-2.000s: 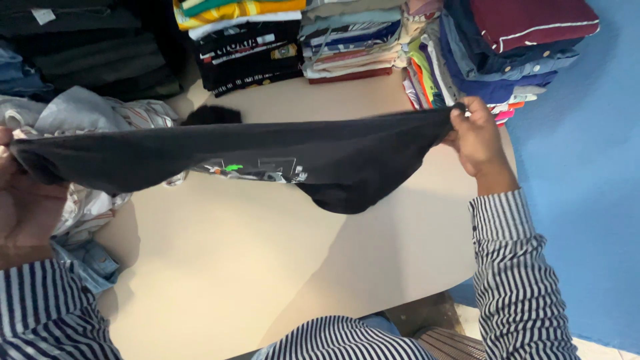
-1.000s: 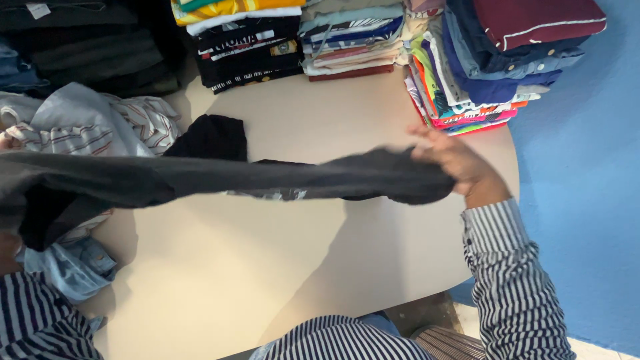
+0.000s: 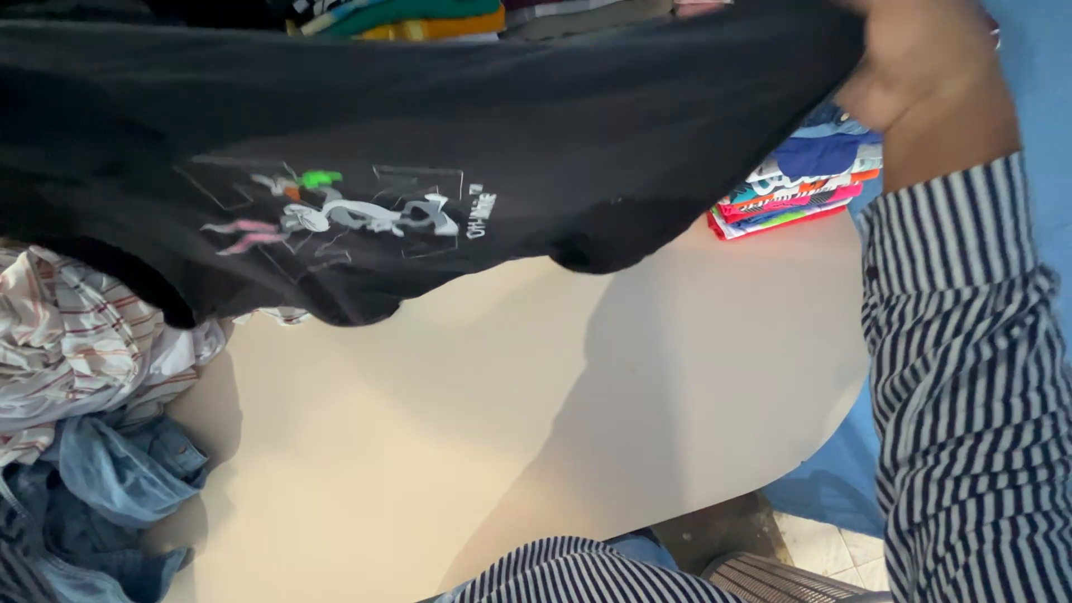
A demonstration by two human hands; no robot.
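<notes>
A black garment with a printed cartoon figure and white lettering (image 3: 519,109) stretches across the upper part of the view, raised above the pale table. My right hand (image 3: 930,75), blurred and partly cut off by the top edge, grips the garment's right end. The garment's left end runs out of the frame, and my left hand is not seen. Below the garment's left side lie a rumpled white plaid garment (image 3: 84,343) and a piece of blue denim clothing (image 3: 126,477).
The pale table (image 3: 402,469) has a rounded right edge. Folded clothes (image 3: 796,184) are stacked at its back right, and more folded clothes (image 3: 435,18) show behind the black garment. A blue surface (image 3: 829,469) borders the table on the right.
The black garment is raised higher in the view and spread wider, so its print now shows. My right hand has moved up. My left hand, partly seen at the left edge before, is out of view.
</notes>
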